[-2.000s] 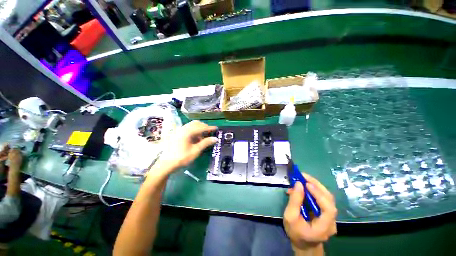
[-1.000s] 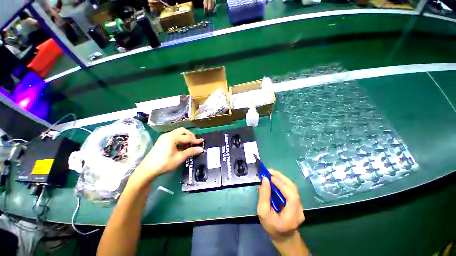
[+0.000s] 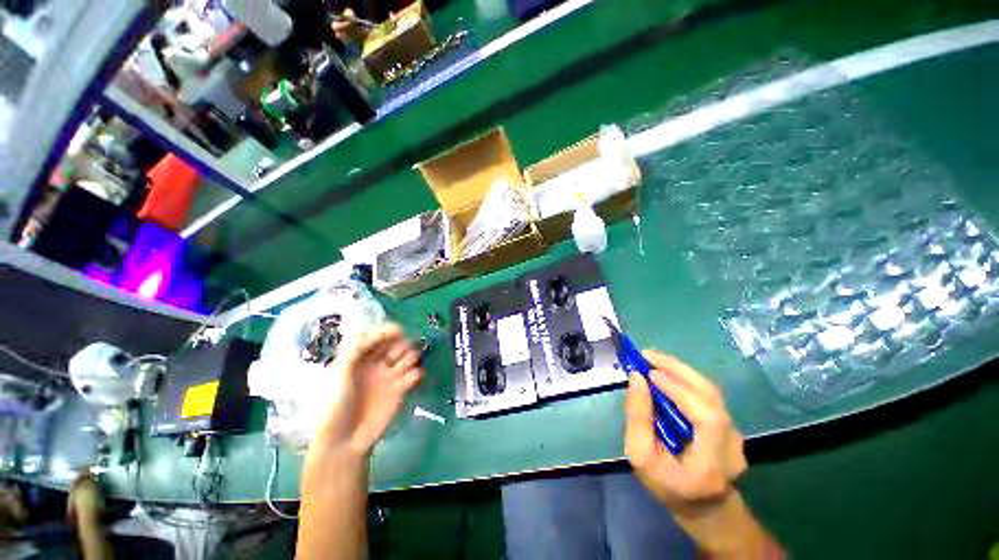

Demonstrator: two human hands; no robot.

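Note:
My right hand [image 3: 685, 432] holds the blue-handled side cutters [image 3: 657, 403], their dark jaws pointing up-left over the right fixture's edge. Two black fixtures [image 3: 542, 381] with white lettering, pale labels and oval recesses lie side by side. Dark parts show in their recesses. My left hand [image 3: 378, 383] is left of the fixtures, off them, fingers curled. A small dark housing [image 3: 425, 345] shows at its fingertips; whether it is gripped is unclear. Another small housing [image 3: 435, 321] lies just behind. A small white strip [image 3: 429, 416] lies near the left fixture's front corner.
Behind the fixtures are open cardboard boxes [image 3: 498, 257] with clear bags, and a white squeeze bottle [image 3: 589, 230]. A clear blister tray [image 3: 876, 317] lies right. The bag of housings [image 3: 283, 366] and a black box with yellow label [image 3: 232, 385] are left. Another person's arm [image 3: 85, 514] shows bottom left.
My left hand has moved left, off the left fixture, towards the loose housings and bag. My right hand still holds the cutters by the right fixture. The view has tilted.

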